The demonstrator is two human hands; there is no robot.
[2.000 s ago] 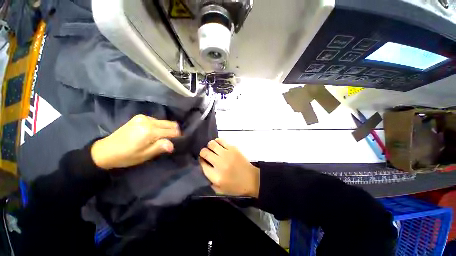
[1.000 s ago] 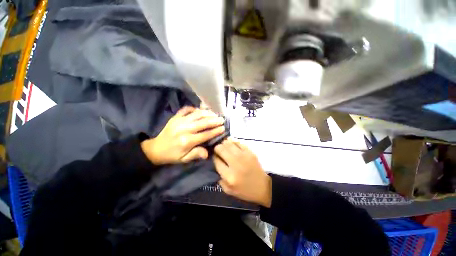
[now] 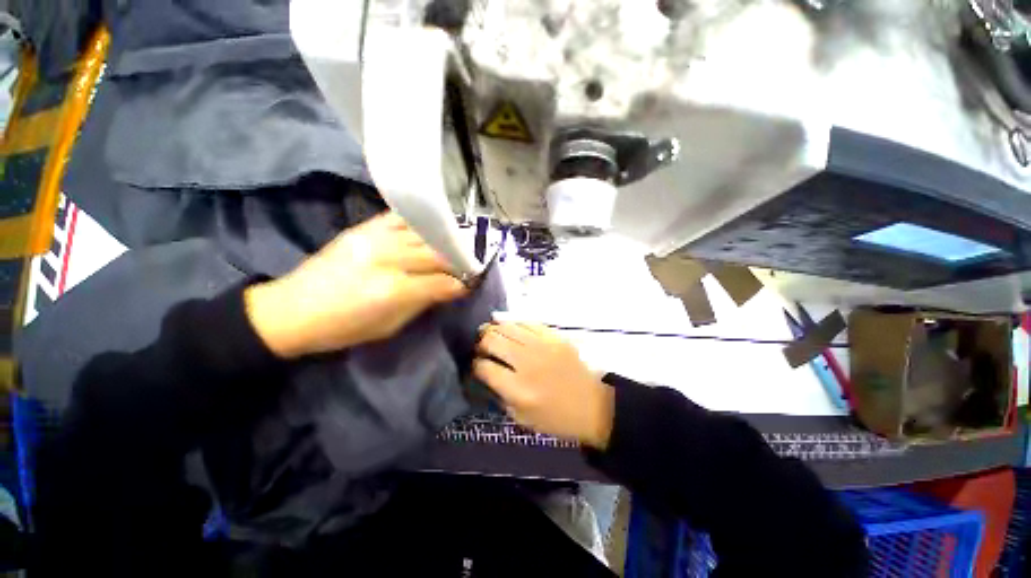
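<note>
The dark grey garment piece [image 3: 226,124] lies left of the needle area and hangs over the table's front edge towards the lap. My left hand [image 3: 362,288] grips its edge just left of the presser foot and needle [image 3: 529,243]. My right hand [image 3: 537,378] holds the near part of the same edge, a little below and right of my left hand. The cloth's tip rises between the hands beside the foot; whether it lies under the foot I cannot tell. The white sewing machine head [image 3: 724,136] stands above the hands.
The control panel [image 3: 882,209] juts out at the right. Card strips [image 3: 703,288], thin red and blue items [image 3: 831,361] and an open cardboard box [image 3: 933,373] lie on the white table. A blue basket [image 3: 921,536] sits below right. A ruler strip marks the dark front edge [image 3: 724,446].
The view has shifted. My left hand has drawn back from beside my right hand and now pinches the cloth's edge higher up. My right hand stays on the near edge.
</note>
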